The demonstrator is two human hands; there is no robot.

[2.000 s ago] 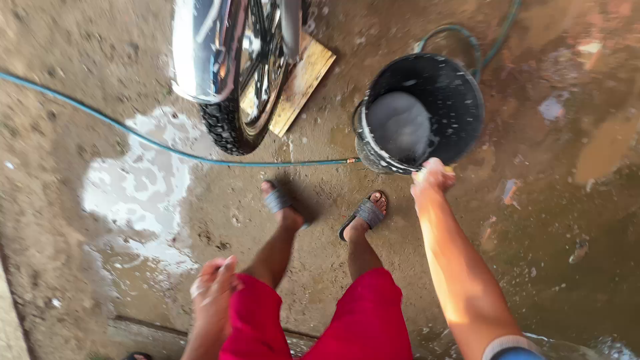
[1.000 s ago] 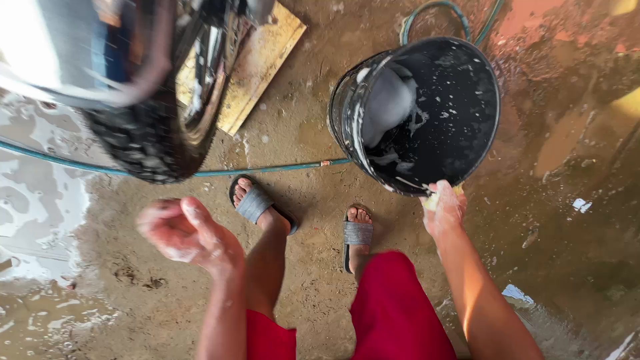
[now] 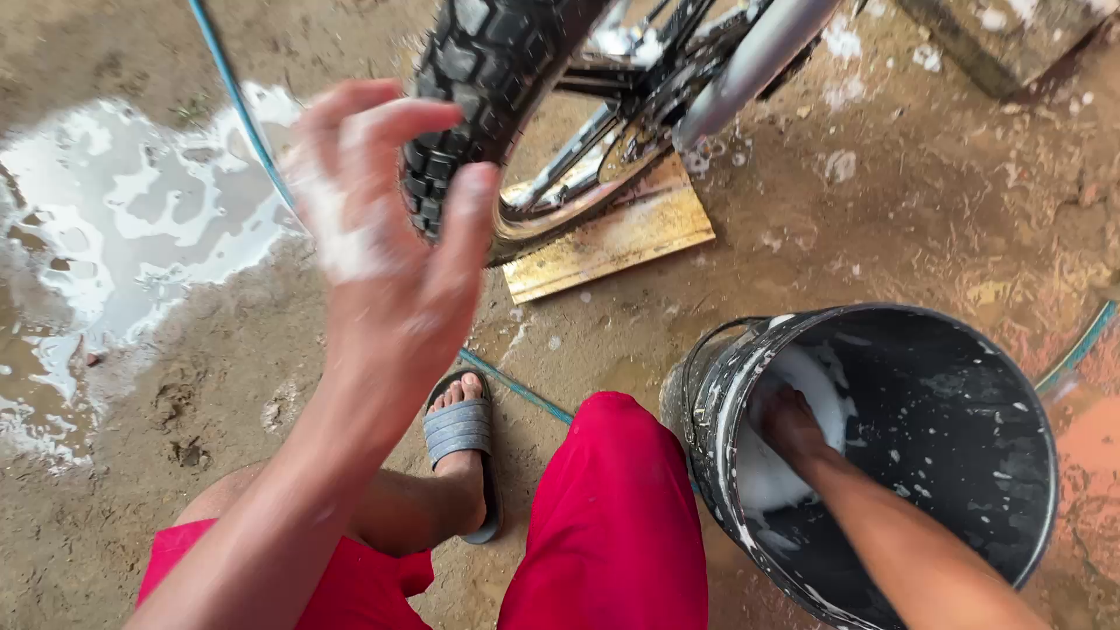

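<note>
My left hand (image 3: 394, 192), with suds on its back, is raised in front of the knobby tyre (image 3: 490, 79) of a motorcycle wheel. Its fingers are apart and hold nothing; whether they touch the tread cannot be told. Down inside a black plastic bucket (image 3: 945, 437) is my right hand (image 3: 787, 420), its fingers in the foamy water (image 3: 783, 472). The foam hides the fingertips and anything they may hold. White suds streak the bucket's rim and inner wall.
A wooden board (image 3: 612, 232) lies under the wheel. A blue-green hose (image 3: 241, 114) runs over the wet concrete behind my left hand and past my sandalled foot (image 3: 459, 429). Soapy water (image 3: 131, 210) pools at the left. A block (image 3: 1006, 35) stands at the top right.
My right hand has moved from the bucket's rim down into its foam; the yellowish thing it held there is out of sight. My left hand is now in front of the tyre.
</note>
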